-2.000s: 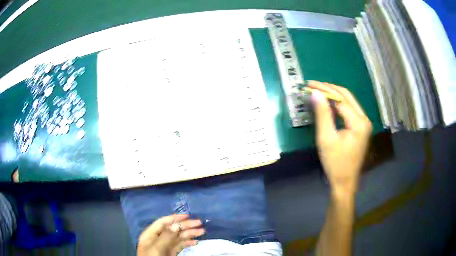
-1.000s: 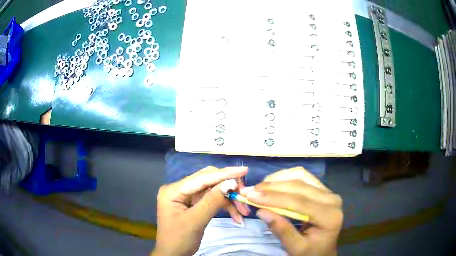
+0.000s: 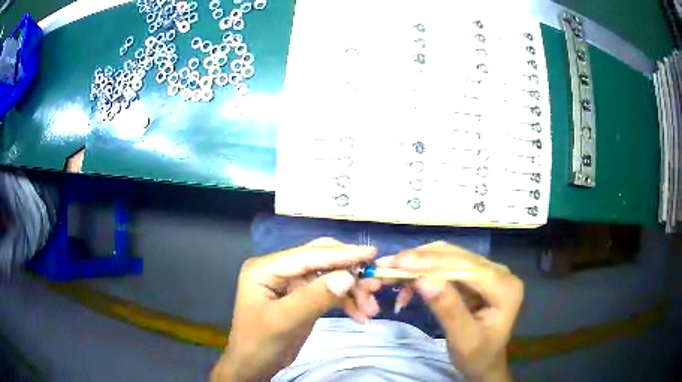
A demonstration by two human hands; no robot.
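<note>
My left hand (image 3: 299, 295) is held over my lap, its thumb and fingers pinching a small dark component (image 3: 360, 271). My right hand (image 3: 456, 295) grips a slim pale yellowish stick (image 3: 400, 274) with a blue tip. The blue tip touches or nearly touches the component; the fingers partly hide the contact. In front of the hands, the white board (image 3: 381, 112) lies on the green bench top with columns of small round components with thin leads. The rightmost column is the densest.
Loose silvery rings (image 3: 202, 74) lie scattered left of the board. A grey metal strip (image 3: 581, 104) with dark round seats lies right of it. Stacked boards (image 3: 669, 142) stand at far right. A blue bin (image 3: 26, 63) is at far left, above a blue stool (image 3: 97, 239). A person's sleeve (image 3: 26, 220) shows at left.
My right hand has come from the metal strip to my left hand. Since the last earlier frame, both hands stay together and the stick has turned to nearly level. The view has shifted slightly.
</note>
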